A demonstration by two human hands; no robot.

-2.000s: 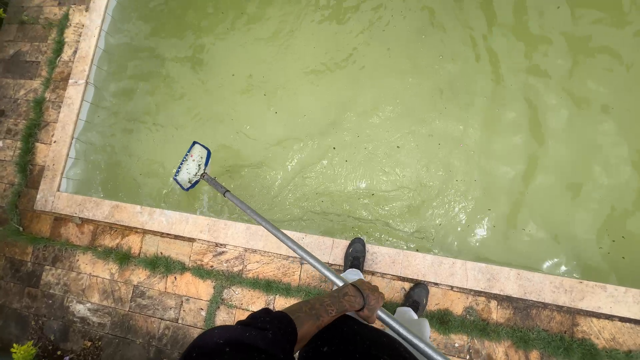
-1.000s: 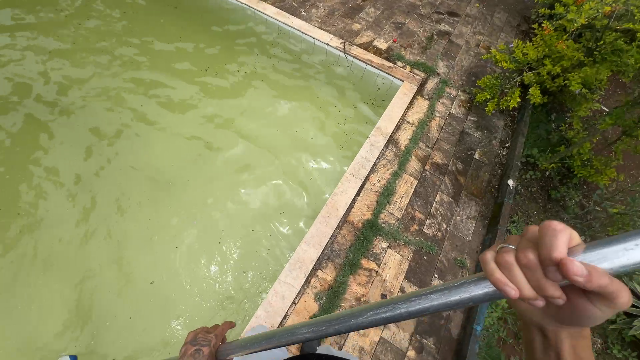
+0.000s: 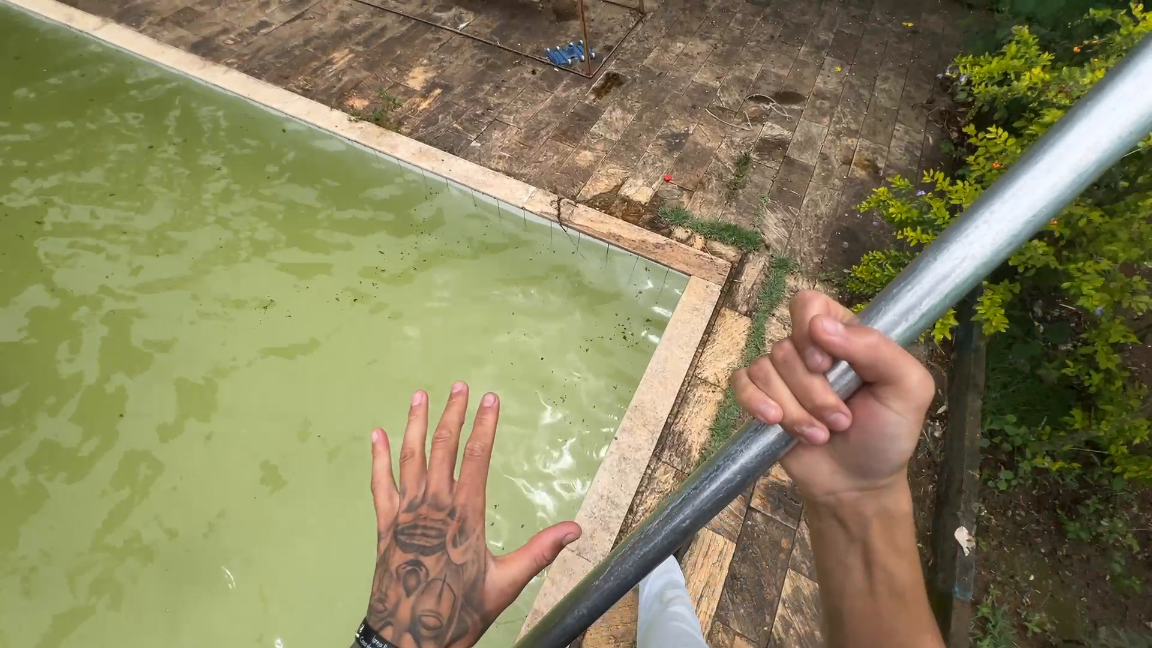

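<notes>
My right hand is closed around a metal pole, which slants from the bottom middle up to the top right corner. To the left of the pole, my left hand is spread over the green pool water, fingers apart, back of the hand up, holding nothing. It has a tattoo and a dark wristband. Both ends of the pole lie outside the view, and the skimmer net is not visible.
A pale stone coping edges the pool and turns a corner near the middle. Stone paving with grass in its joints lies beyond. Leafy shrubs grow at the right behind a low curb. A blue object lies near a thin rusty post.
My left hand has let go of the pole and spread open. My right hand still grips the pole, now tilted more steeply. The view has swung from the skimmer net towards the pool corner.
</notes>
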